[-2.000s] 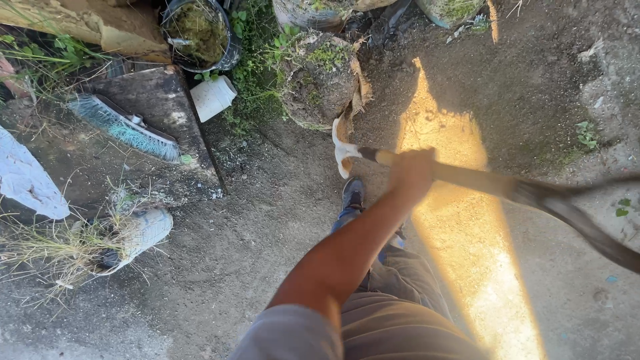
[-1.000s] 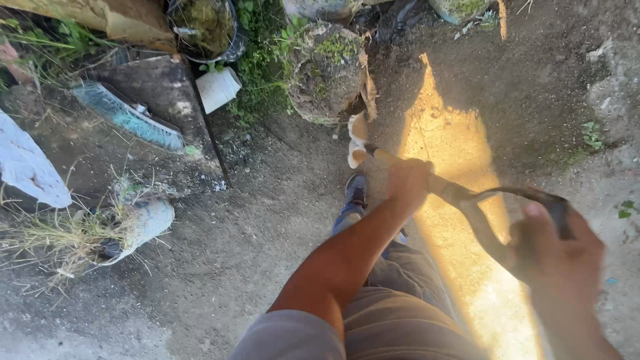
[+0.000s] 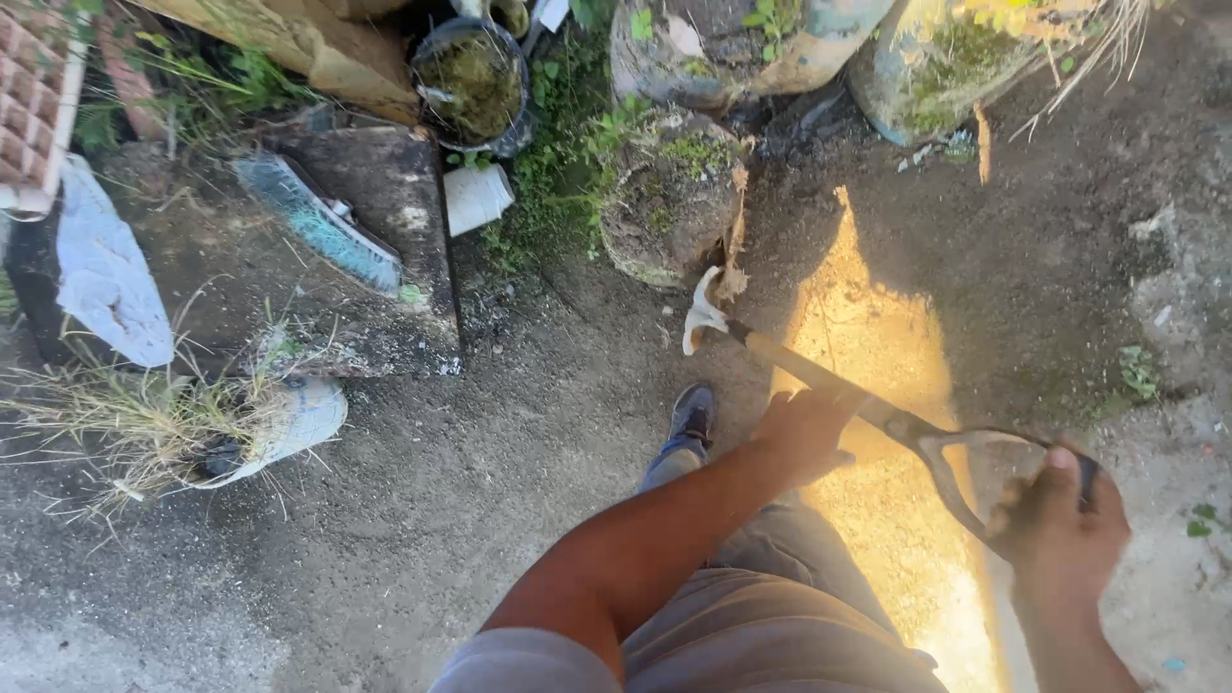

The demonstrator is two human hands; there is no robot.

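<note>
A shovel with a wooden shaft [image 3: 818, 371] and a D-shaped handle slants across the view, its whitish metal blade [image 3: 705, 313] at the upper-left end. My left hand [image 3: 807, 433] is closed around the middle of the shaft. At the lower right, my right hand [image 3: 1064, 510] grips the crossbar of the handle. The blade is beside the lower edge of a root-and-soil clump [image 3: 674, 197] with moss and torn brown material on it; whether they touch I cannot tell. My shoe [image 3: 694, 414] is on the ground just below the blade.
A dark board [image 3: 414, 231] at the left bears a blue brush head [image 3: 322, 223]. Near it are a white cup [image 3: 478, 199], a black bucket [image 3: 474, 87] and a tipped white container [image 3: 294, 433] with dry grass. Mossy filled bags [image 3: 751, 58] line the top edge.
Two seconds ago only my left hand showed on the shovel; by one second ago my right hand was at its handle. Since then the hands and shovel have shifted only slightly.
</note>
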